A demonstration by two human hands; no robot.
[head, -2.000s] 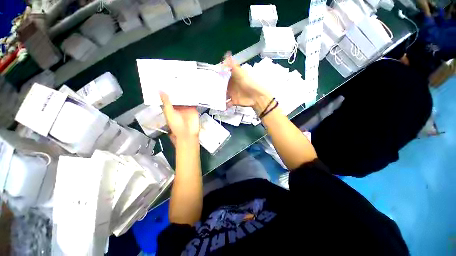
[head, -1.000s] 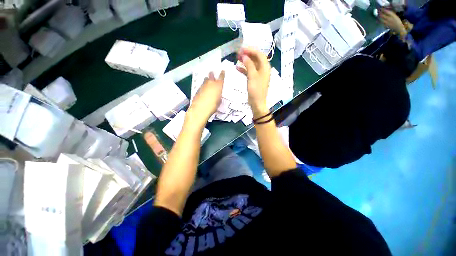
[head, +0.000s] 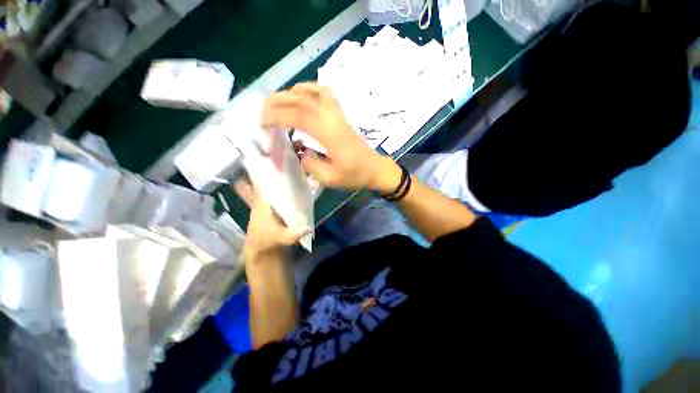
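Observation:
A white carton, partly blurred, stands tilted between my hands in front of me. My left hand holds it from below and the near side. My right hand, with dark bands on the wrist, is at its upper right side, fingers bent over it. A reddish patch shows between the right fingers; I cannot tell what it is. A pile of white sheets lies fanned on the green bench to the right of the hands. Another white carton sits just left of the held one.
A closed white carton lies on the dark green conveyor. Larger white cartons lean in stacks at left. A label strip lies beyond the sheets. A person in black is close at right. A pale rail edges the conveyor.
My hands have left the sheet pile and moved left and nearer, now around a white carton. The view has shifted. The pinkish-handled tool seen earlier is no longer visible.

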